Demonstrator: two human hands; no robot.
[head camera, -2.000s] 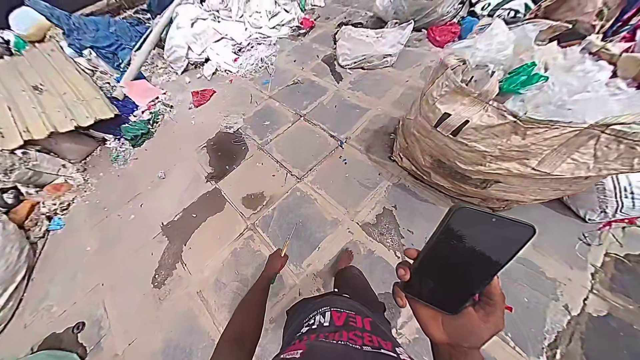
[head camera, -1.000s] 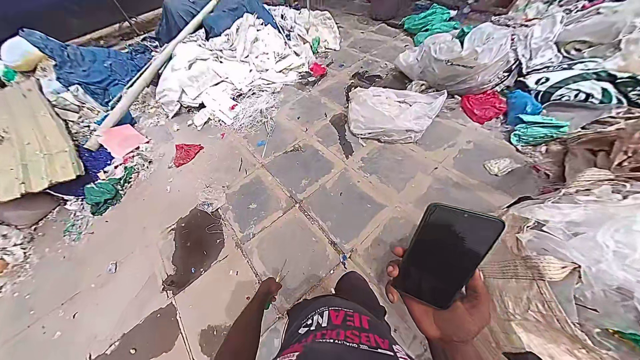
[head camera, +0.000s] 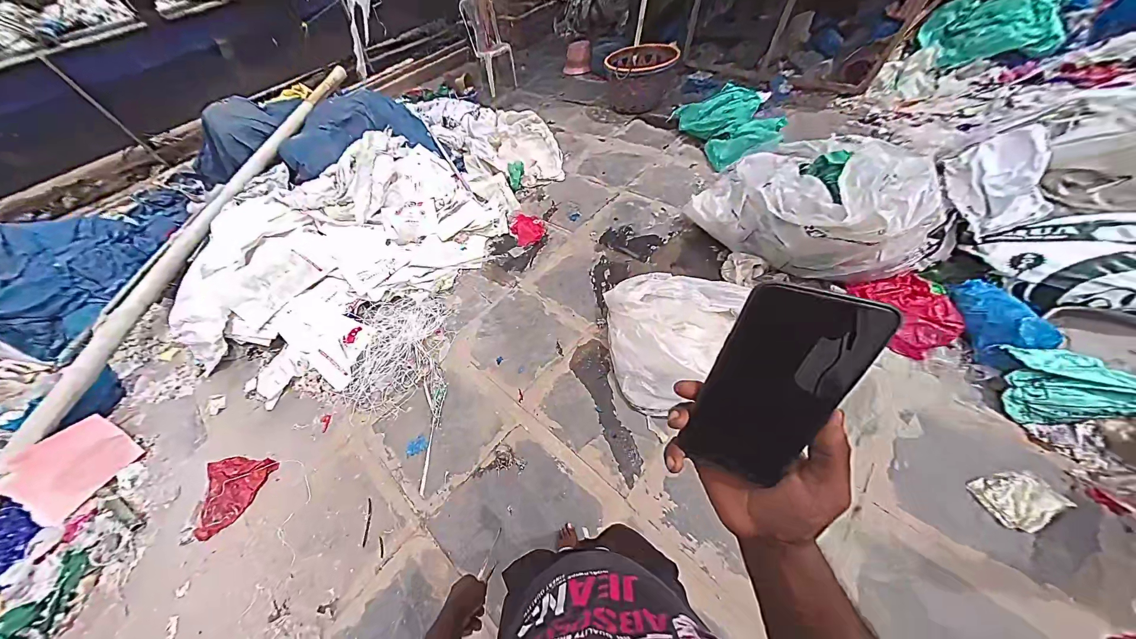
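Note:
A black smartphone (head camera: 790, 377) with a dark screen lies in my right hand (head camera: 781, 497), fingers curled around its left edge and lower end. My left hand (head camera: 466, 603) is low at the bottom of the view, closed on a thin pointed object (head camera: 490, 559), perhaps a blade or stick; its lower part is hidden in the fist. Beyond the phone, a white plastic sack (head camera: 666, 342) rests on the paving. A red plastic bag (head camera: 910, 315) is to the right of the phone, with a blue plastic bag (head camera: 1007, 324) beside it.
A long pole (head camera: 177, 257) leans across white sheeting (head camera: 328, 257) and blue cloth on the left. A large translucent sack (head camera: 825, 209) stands at the right, with green plastic (head camera: 732, 124) behind it. Farther off are a basket (head camera: 641, 80) and a plastic chair (head camera: 488, 53). Red scrap (head camera: 232, 493) lies on the paving.
The view has moved forward along the paving and tilted up; the large woven sack seen at the right earlier is out of view. Both hands keep their hold.

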